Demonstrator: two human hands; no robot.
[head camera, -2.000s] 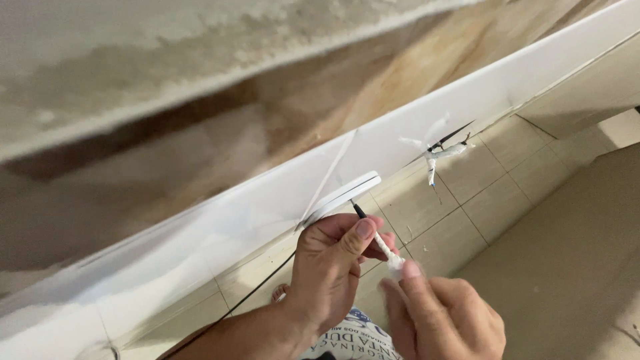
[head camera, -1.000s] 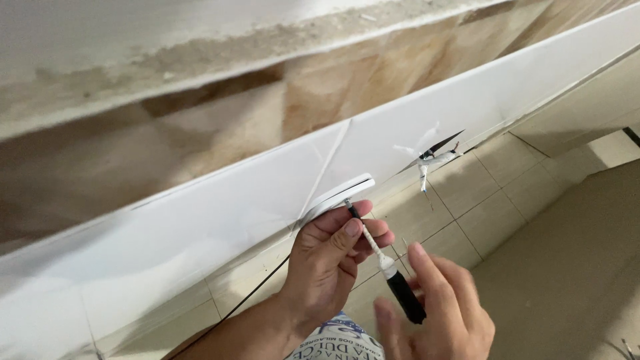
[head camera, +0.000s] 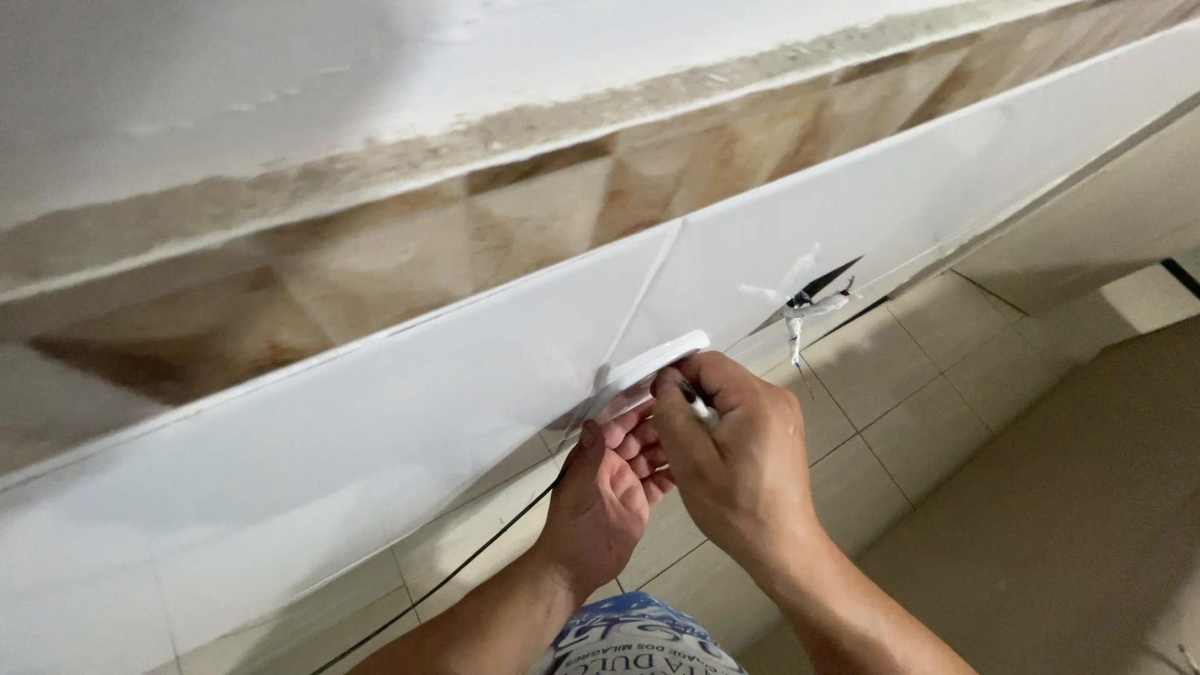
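A round, flat white fixture is held edge-on beside the white tiled wall. My left hand supports it from below, fingers curled at its underside. My right hand pinches the short black-and-white cable end close under the fixture; the fingers cover much of it. A thin black cable runs from near my left hand toward the bottom left. To the right, wires wrapped in white tape stick out of a dark hole in the wall.
The white tile wall crosses the view diagonally, with a brown patterned tile band and a rough plaster edge above. Floor tiles lie below. A brown surface is at the lower right, and a printed garment at the bottom.
My right hand has moved up and left to the fixture's underside, closing on the cable end. One second ago its fingers were apart, near the cable's black tip.
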